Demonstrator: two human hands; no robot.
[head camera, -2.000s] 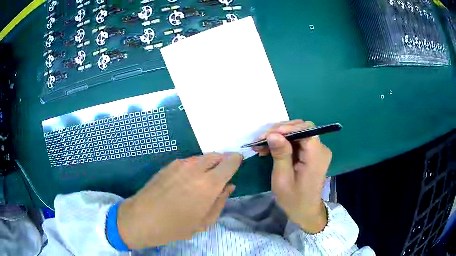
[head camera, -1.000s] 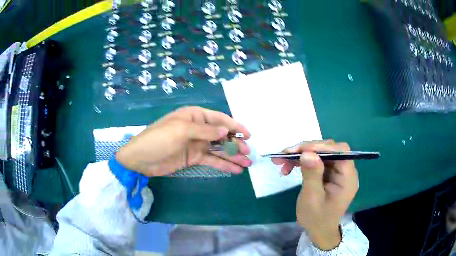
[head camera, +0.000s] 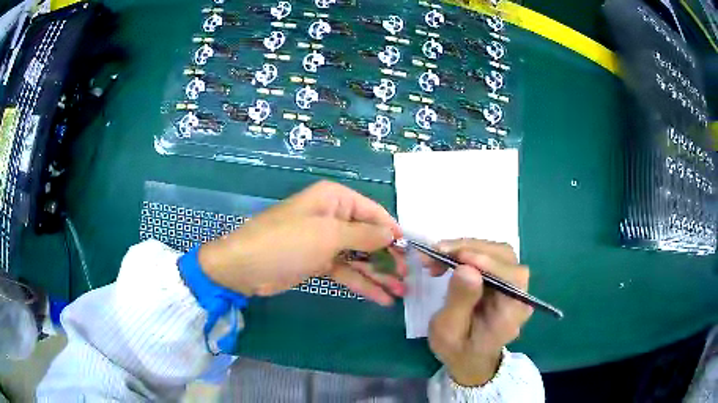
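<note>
My left hand (head camera: 303, 240), with a blue wrist strap (head camera: 211, 295), holds a small flex circuit module (head camera: 360, 256) between thumb and fingers, largely hidden by the hand. My right hand (head camera: 480, 303) holds black tweezers (head camera: 504, 285); their tip meets the module's small end at my left fingertips. Whether the tip carries a pad is too small to tell. The pad sheet (head camera: 177, 224) with its grid of small squares lies partly under my left hand. The white paper sheet (head camera: 457, 193) lies beneath and beyond my right hand.
A clear blister tray (head camera: 275, 157) with rows of modules lies beyond the pad sheet. Stacked blister trays (head camera: 669, 212) stand at the right. A black device (head camera: 47, 118) with a cable is at the left. Yellow tape (head camera: 559, 35) runs along the back of the green mat (head camera: 582, 315).
My left hand has turned from palm down to palm facing right, exposing part of the module. The tweezer tip has moved left from a gap to the module. The view has shifted.
</note>
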